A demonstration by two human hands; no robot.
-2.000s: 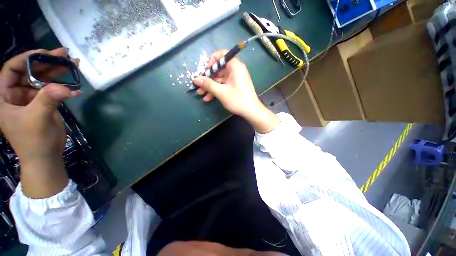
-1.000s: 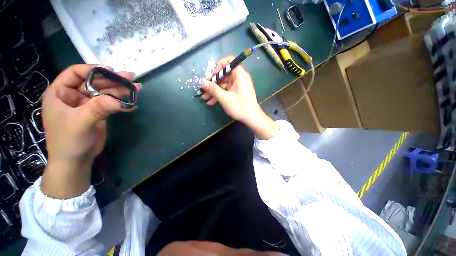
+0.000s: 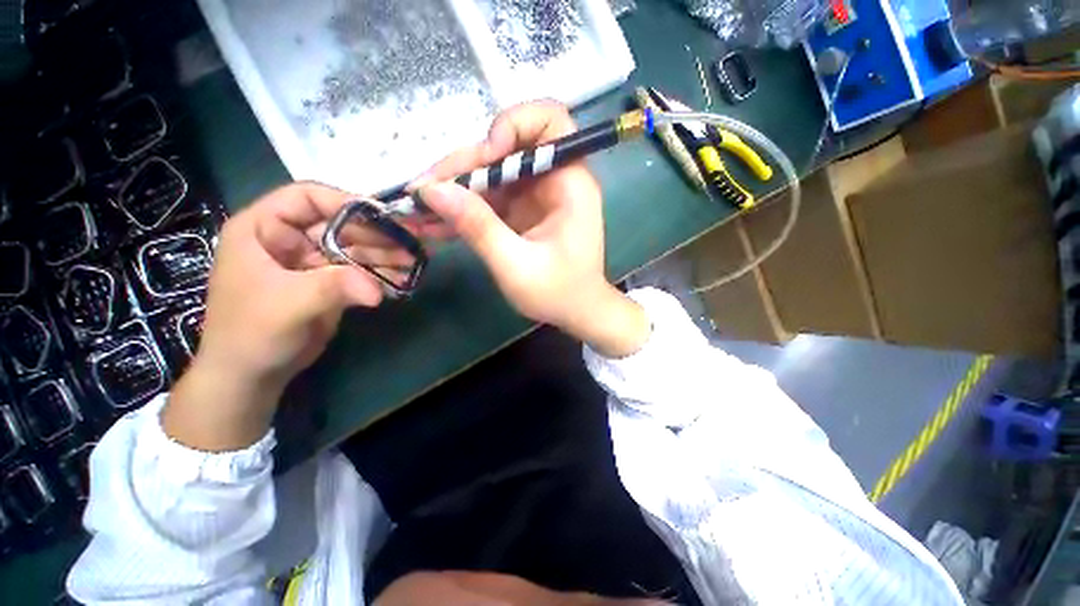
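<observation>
My left hand [image 3: 278, 284] holds a rounded-rectangular metal watch case frame [image 3: 409, 263] by its left end. My right hand [image 3: 533, 225] holds the black-and-white striped pick-up pen [image 3: 527, 163], with a brass fitting and clear hose at its rear. The pen's tip end is at the upper side of the frame; fingers and the frame hide the exact contact. The white parts tray [image 3: 278, 101] lies beyond the hands, with many tiny grey specks in its two sections.
A black blister tray [image 3: 113, 302] with frames is at left. Yellow-and-black pliers [image 3: 711, 154], a thin rod and a small dark frame [image 3: 735, 76] lie right of the tray. A blue control unit [image 3: 876, 65] is upper right, cardboard boxes [image 3: 947, 225] below it.
My left hand has moved right with the frame. My right hand has lifted the pen from the white pieces on the mat and brought it left to the frame. The view has shifted slightly.
</observation>
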